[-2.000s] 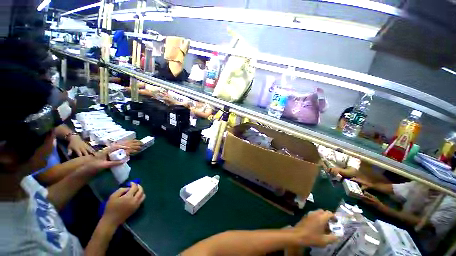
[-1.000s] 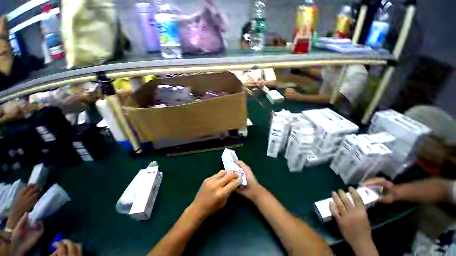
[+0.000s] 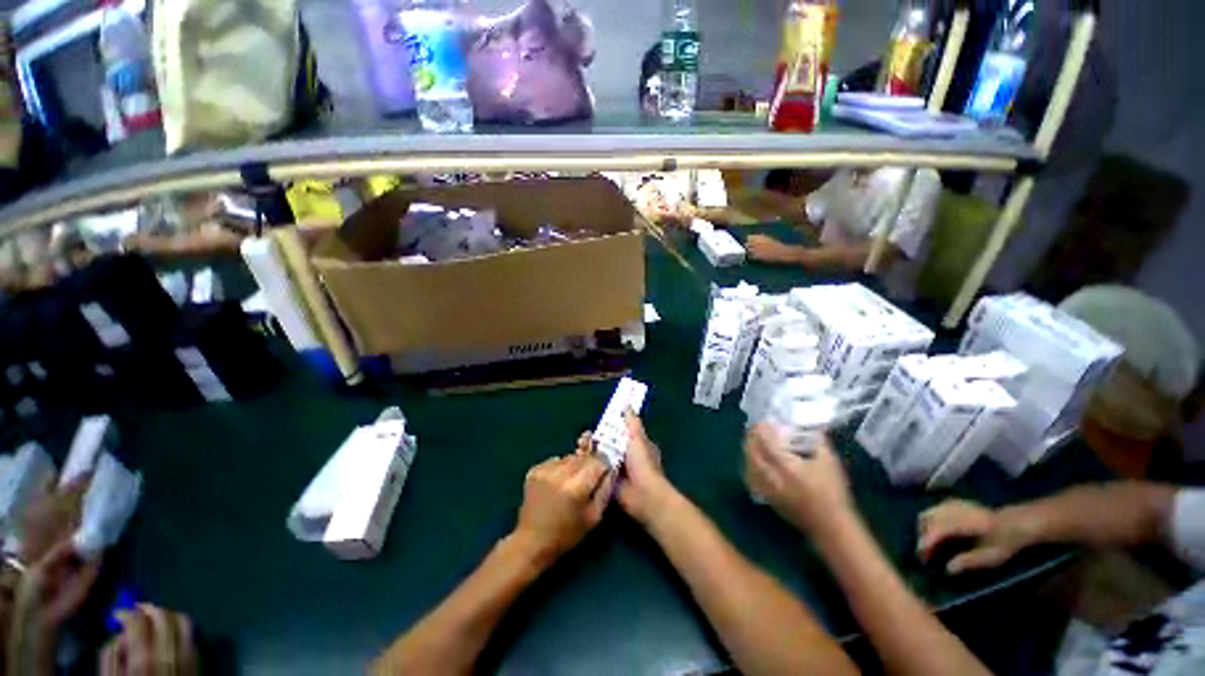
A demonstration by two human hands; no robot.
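Note:
My left hand (image 3: 566,502) and my right hand (image 3: 641,465) together hold a small white printed carton (image 3: 620,420) upright at a tilt above the dark green bench. The fingers of both hands wrap its lower end, so that end is hidden. To the left, an open white unit box (image 3: 373,491) lies on the bench with a smooth white piece (image 3: 317,499) against its left side. I cannot tell what is inside the carton in my hands.
An open brown corrugated carton (image 3: 489,305) with crinkled packets stands ahead, under the shelf (image 3: 555,149). White unit boxes (image 3: 859,346) stand at right. A neighbour's hand (image 3: 797,475) holds a white box near them; another rests at the bench edge. Black boxes (image 3: 99,330) are back left.
My hands have come together on the small carton, which is now turned more upright. The right neighbour's hand has moved a box from the bench edge to the standing boxes.

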